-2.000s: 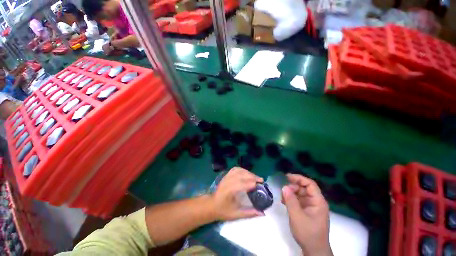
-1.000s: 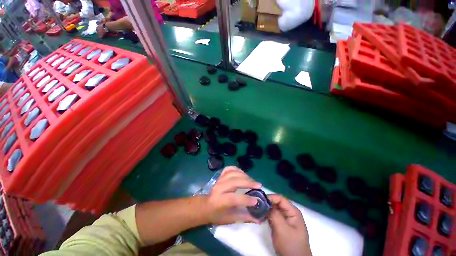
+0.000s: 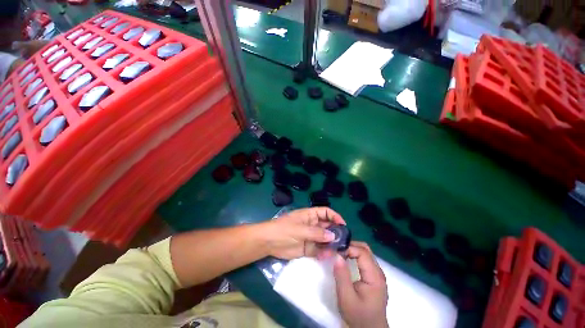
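Observation:
A small black rounded device unit [image 3: 339, 237] is held above the white sheet [image 3: 410, 296] in front of me. My left hand [image 3: 301, 234] grips it between thumb and fingers. My right hand [image 3: 363, 282] is just below and to the right, its fingertips close to the unit's lower edge; whether they pinch anything is not clear. Many loose black units [image 3: 299, 180] lie on the green bench beyond my hands. A shiny clear plastic piece [image 3: 272, 269] shows beside the white sheet's left edge.
A tall red-orange tray stack [image 3: 160, 134] with grey units stands at left. A parts tray [image 3: 513, 282] with dark units is at lower right. Crooked empty trays [image 3: 507, 109] lie at far right. A metal upright [image 3: 229, 64] and torn white paper [image 3: 359, 67] are across the bench.
My right hand has come in from the right to the unit and now sits slightly lower. The unit has turned in my left hand. The camera view has shifted.

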